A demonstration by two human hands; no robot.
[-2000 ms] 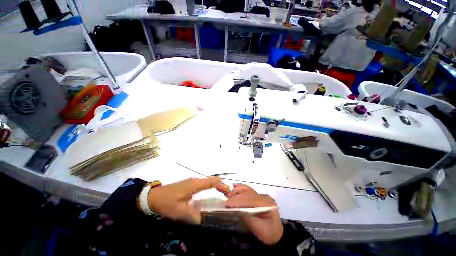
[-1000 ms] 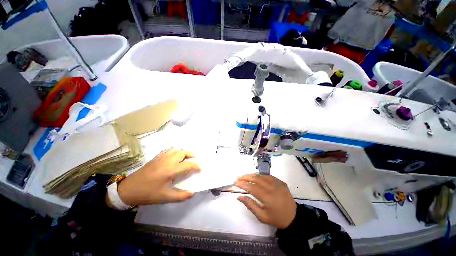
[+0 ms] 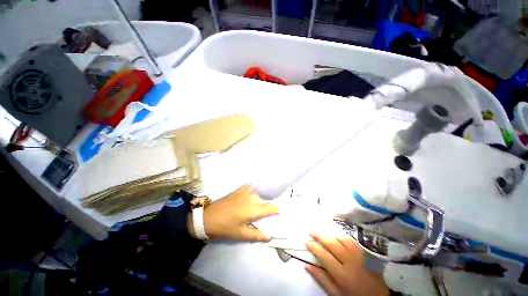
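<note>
A pale fabric piece (image 3: 291, 230), washed out by the lamp light, lies on the machine bed at the left of the needle area. My left hand (image 3: 237, 215) rests on its left side, thumb and fingers spread, holding it down. My right hand (image 3: 345, 267) lies flat on its right side, partly cut off by the lower edge. The white sewing machine head (image 3: 379, 193) stands close right of my hands. The presser foot and the piece's far edge cannot be made out. A thick stack of cream cut pieces (image 3: 130, 165) lies left of my left hand.
A red box (image 3: 118, 97) and a white strap on a blue item lie beyond the stack. A grey fan unit (image 3: 43, 92) and a dark flat rectangle (image 3: 59, 169) are far left. A white trough bin (image 3: 231, 55) runs behind. The lamp arm (image 3: 425, 81) arches over the machine.
The view has turned left and moved closer, so the machine head sits further right. Both hands, earlier holding the piece off the table near the front edge, are now down on it by the needle area.
</note>
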